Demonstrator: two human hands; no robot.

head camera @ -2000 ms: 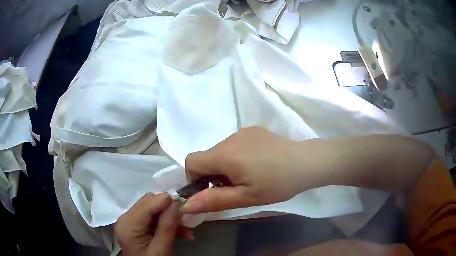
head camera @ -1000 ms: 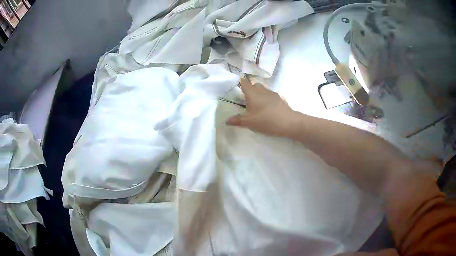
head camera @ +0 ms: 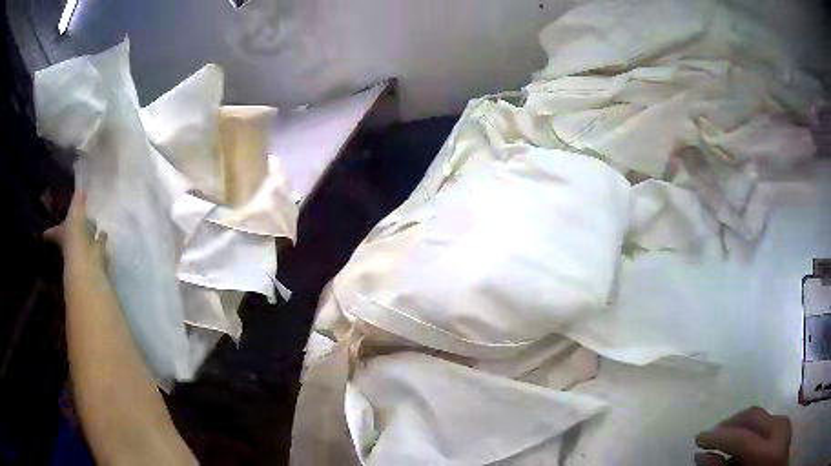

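Note:
A long white fabric panel (head camera: 137, 237) lies at the left over a stack of white and cream pieces (head camera: 228, 255). My left hand (head camera: 75, 227) is at the panel's left edge, with the forearm alongside it. The fingers are partly hidden and blurred, so a grip is not clear. My right hand (head camera: 752, 437) is at the lower right, cut off by the bottom edge, with curled fingers. A small dark shape shows at its fingertips, too unclear to name.
A large folded white bundle (head camera: 510, 246) fills the middle. A crumpled cream heap (head camera: 656, 100) lies behind it at the upper right. A pale board (head camera: 314, 146) stands beyond the dark gap. A metal machine plate (head camera: 817, 337) shows at the right edge.
The view has swung left. My left hand now shows at the left stack beside a white panel. My right hand has left the cloth near the heap and is low at the right.

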